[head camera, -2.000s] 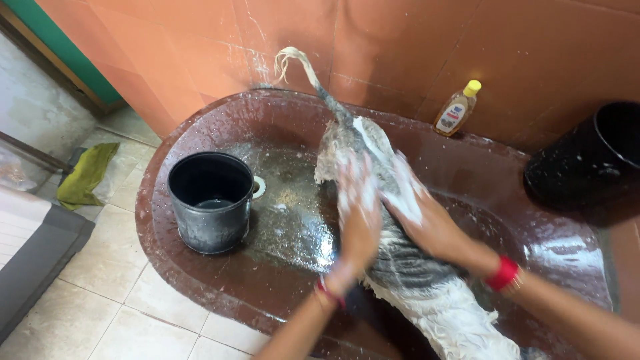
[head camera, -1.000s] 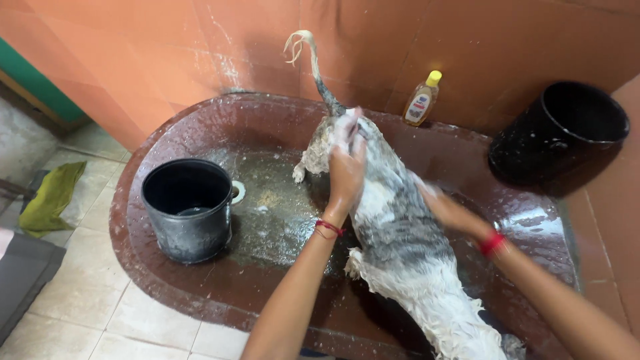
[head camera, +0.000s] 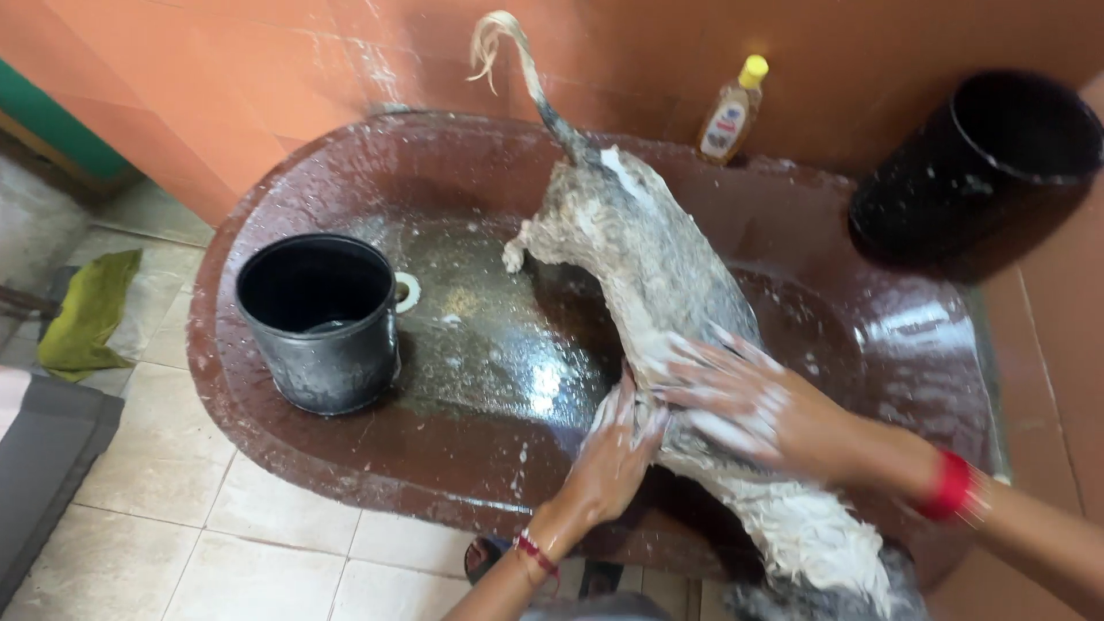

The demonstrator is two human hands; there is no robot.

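Note:
A wet grey-and-white dog [head camera: 664, 250] stands in a brown oval tub [head camera: 259, 431], its thin tail raised toward the tiled wall and its head hidden at the lower edge. White lather lies on its rump and flank. My left hand [head camera: 617, 457], lathered, rests against the dog's near side with the fingers spread. Across the dog's back and side lies my right hand [head camera: 742, 401], also lathered, its fingers apart. Neither hand grips anything. Behind the dog, a bottle with a yellow cap [head camera: 731, 112] stands on the tub's back rim.
A black plastic mug [head camera: 319, 362] stands at the tub's left, beside a white drain ring [head camera: 408, 291]. At the back right is a black bucket [head camera: 940, 190]. A yellow-green cloth [head camera: 90, 315] lies on the tiled floor [head camera: 129, 492]. My feet show below the tub.
Both hands have moved along the dog from its hindquarters toward the middle of its body. My left hand was at the rump near the tail base one second ago.

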